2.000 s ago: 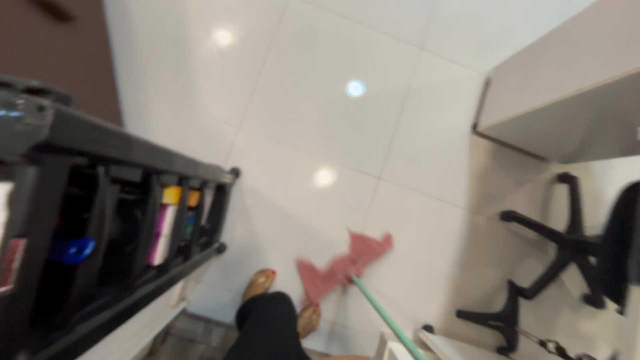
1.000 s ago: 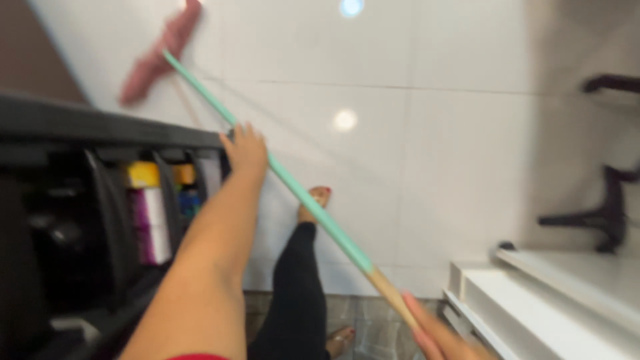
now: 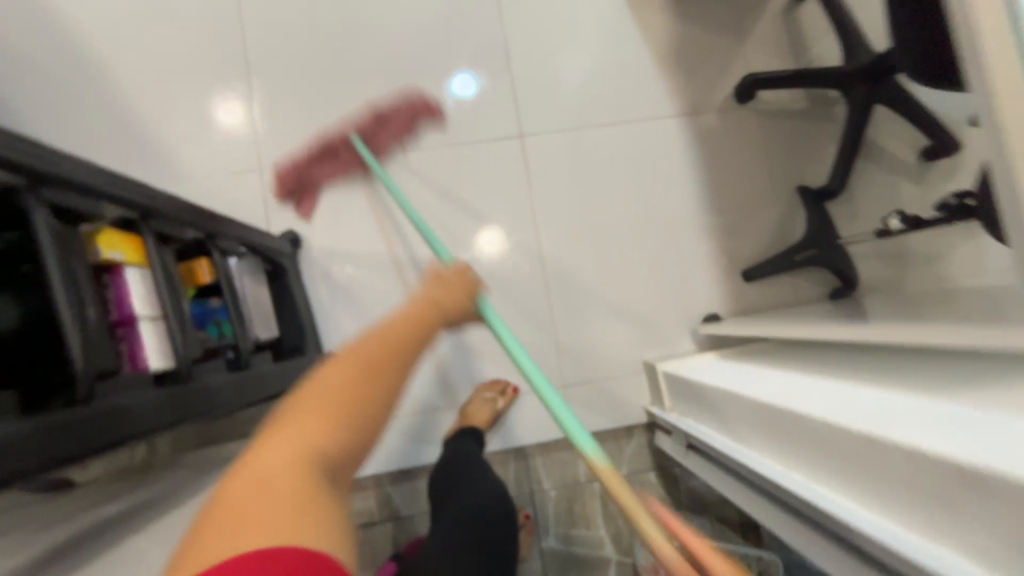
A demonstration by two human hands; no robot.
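A long pole, pale green with a tan lower part, runs diagonally through the view. At its far end a pinkish-red cloth lies across the head on the glossy white floor tiles, blurred. My left hand is closed around the green part near the pole's middle. Near the bottom edge my right hand, partly cut off by the frame, grips the tan part. The head under the cloth is hidden.
A black slatted rack holding several colourful packages stands at the left. White drawers or shelves jut in at the lower right. Above them are black chair bases. My feet are near where white floor meets stone-patterned tiles.
The cloth-covered head has swung right, away from the rack, since one second ago. Both hands remain on the pole. Two seconds ago the cloth was close to my feet.
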